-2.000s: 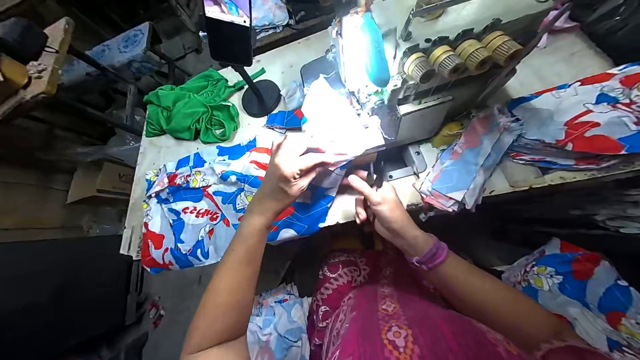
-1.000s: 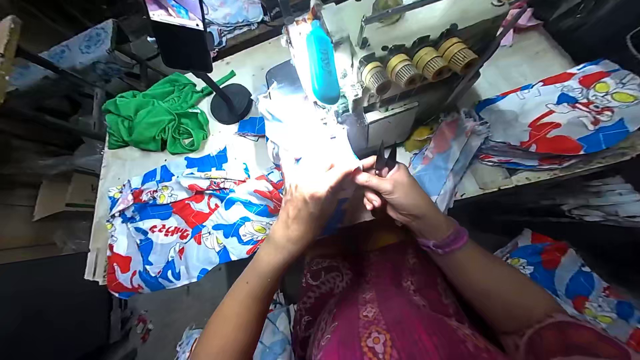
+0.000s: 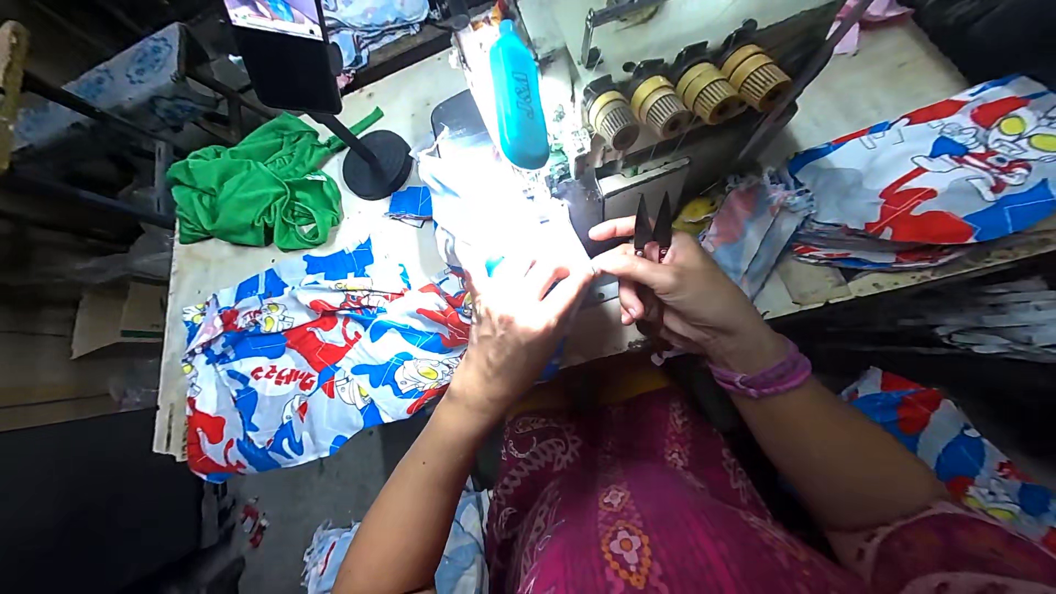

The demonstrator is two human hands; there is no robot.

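Printed cotton fabric (image 3: 330, 363) in white, red and blue lies across the table and runs to the sewing machine (image 3: 643, 177). My left hand (image 3: 516, 318) rests on the fabric just before the machine's brightly lit needle area, its fingers bent; glare hides the needle and the fabric edge there. My right hand (image 3: 689, 289) holds dark thread snips (image 3: 652, 227), blades pointing away from me and apart. Its thumb and forefinger reach toward the left hand's fingertips at the fabric edge. A blue object (image 3: 520, 95) sits on the machine head above the glare.
Tension dials (image 3: 689, 91) line the machine. Left of it are a green cloth (image 3: 256, 186) and a phone (image 3: 285, 54) on a round-based stand (image 3: 377, 163). Stacked printed pieces (image 3: 932, 177) lie at the right of the table (image 3: 169, 404); more printed fabric (image 3: 949, 437) is below, right.
The fabric under my left hand has shifted. My right hand still holds the snips, whose blades now stand upright beside the lit area. The view has shifted somewhat.
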